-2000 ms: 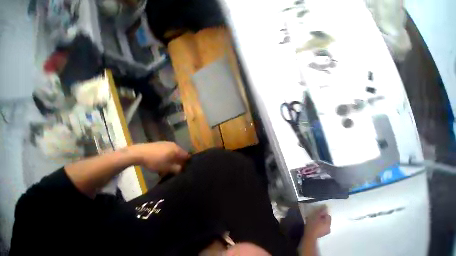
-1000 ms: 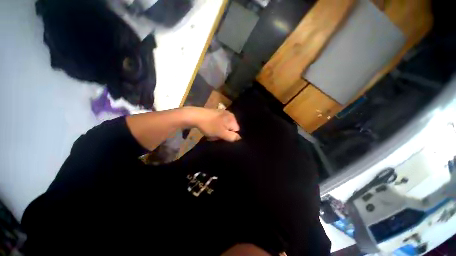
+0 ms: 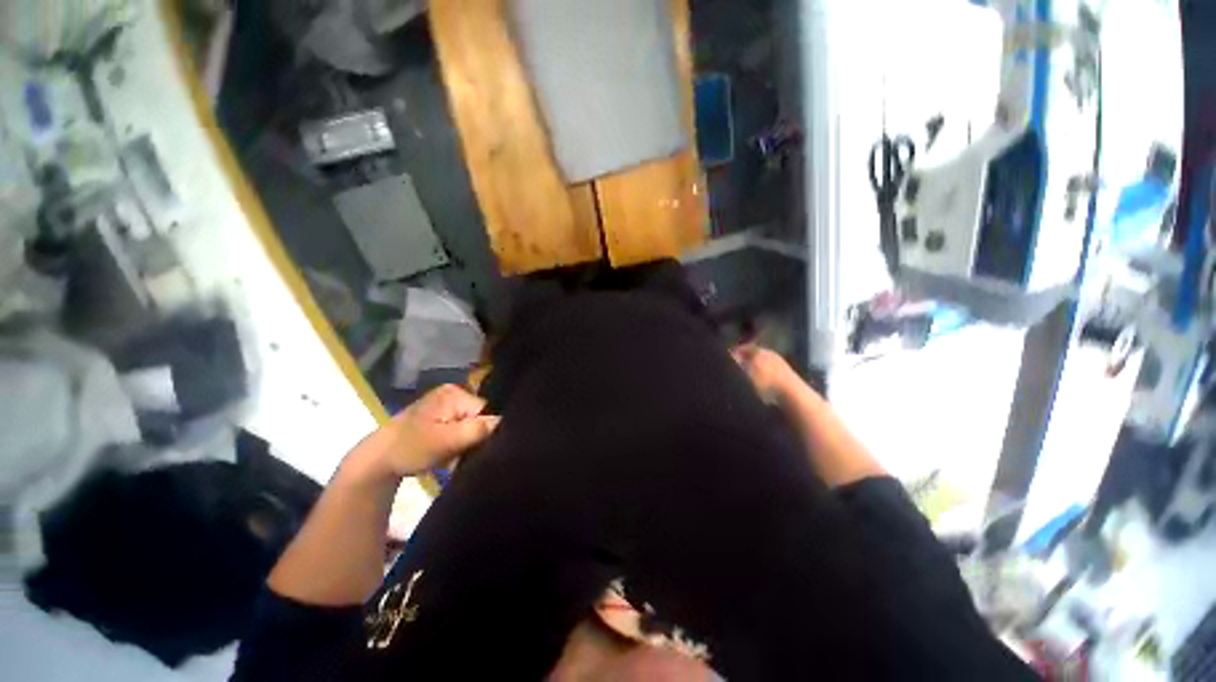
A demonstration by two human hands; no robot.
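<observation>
My left hand (image 3: 446,424) is at the left edge of my black clothing (image 3: 627,426), with its fingers curled in. No work piece shows in it. My right hand (image 3: 763,373) is at the right edge of the clothing, small and blurred, with its fingers partly hidden. Nothing is seen held there. The wooden bench (image 3: 474,133) stands straight in front of me, with a flat grey pad (image 3: 607,93) on it.
A side table (image 3: 287,400) with a yellow-brown edge runs along the left, bearing pale scraps and a black cloth heap (image 3: 147,546). On the right, a white machine table (image 3: 854,200) bears black scissors (image 3: 891,173) and a machine head. A crumpled pale bag (image 3: 438,336) lies below, left of the bench.
The view has turned, so the bench now lies straight ahead. My right hand has come into view beside my clothing. My left hand is now lower and further left in the picture.
</observation>
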